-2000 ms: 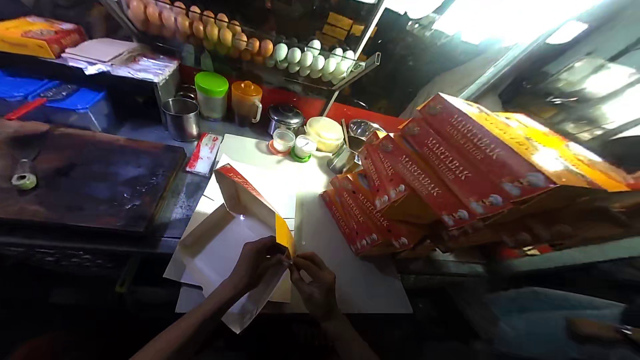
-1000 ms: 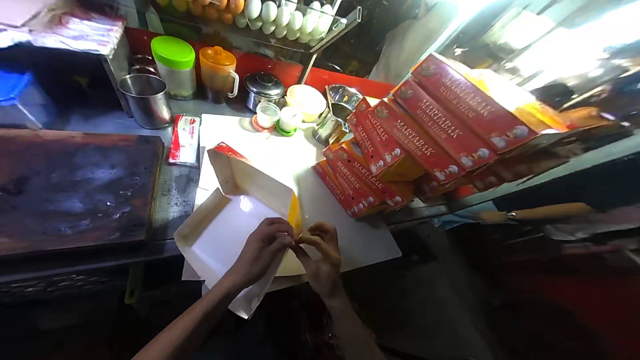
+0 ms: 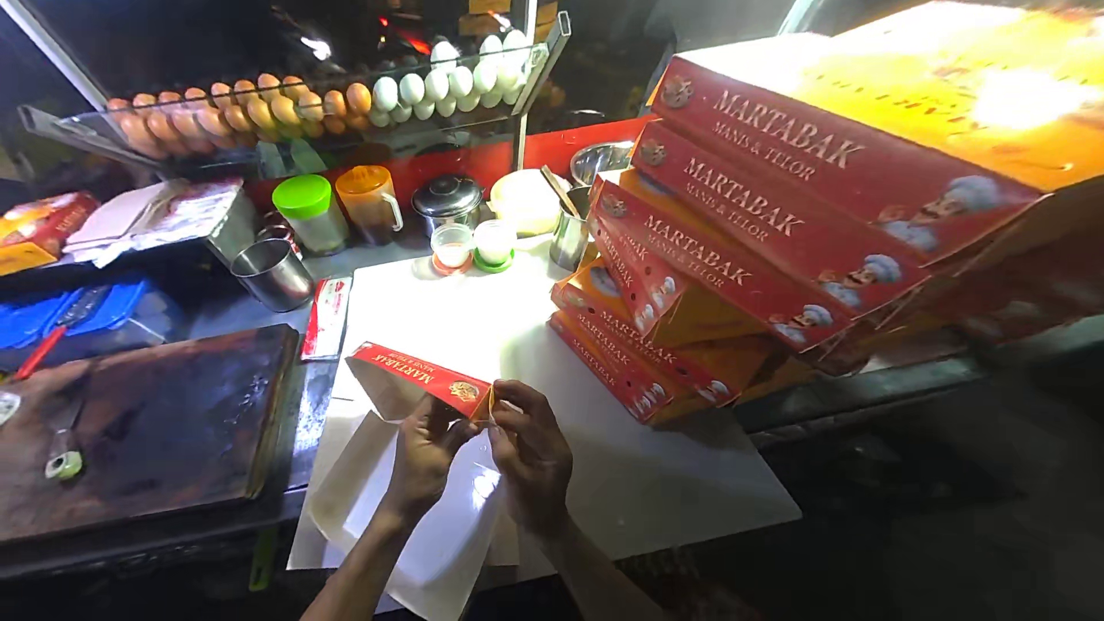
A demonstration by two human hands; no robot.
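Observation:
A partly folded cardboard food box (image 3: 414, 379), red printed outside and white inside, lies across the white board (image 3: 621, 483). My left hand (image 3: 427, 453) grips the red side wall near its right corner, thumb at the lower edge. My right hand (image 3: 530, 453) pinches the flap at that same corner, fingertips close to those of my left hand. The box's white inner panel (image 3: 440, 526) spreads out below and between my forearms. To the right, folded red and yellow boxes (image 3: 759, 190) stand in a tall, leaning stack.
A dark, worn board (image 3: 147, 431) with a small green-ended tool (image 3: 65, 464) lies left. Behind stand a steel cup (image 3: 274, 274), a green-lidded container (image 3: 306, 211), an orange-lidded jug (image 3: 369, 203), a lidded pot (image 3: 447, 200) and small tubs (image 3: 452, 247). Eggs (image 3: 285, 108) fill a rack above.
My hands have shifted from the yellow flap at the box's right side to the corner of the red wall, which now faces me. The view has moved.

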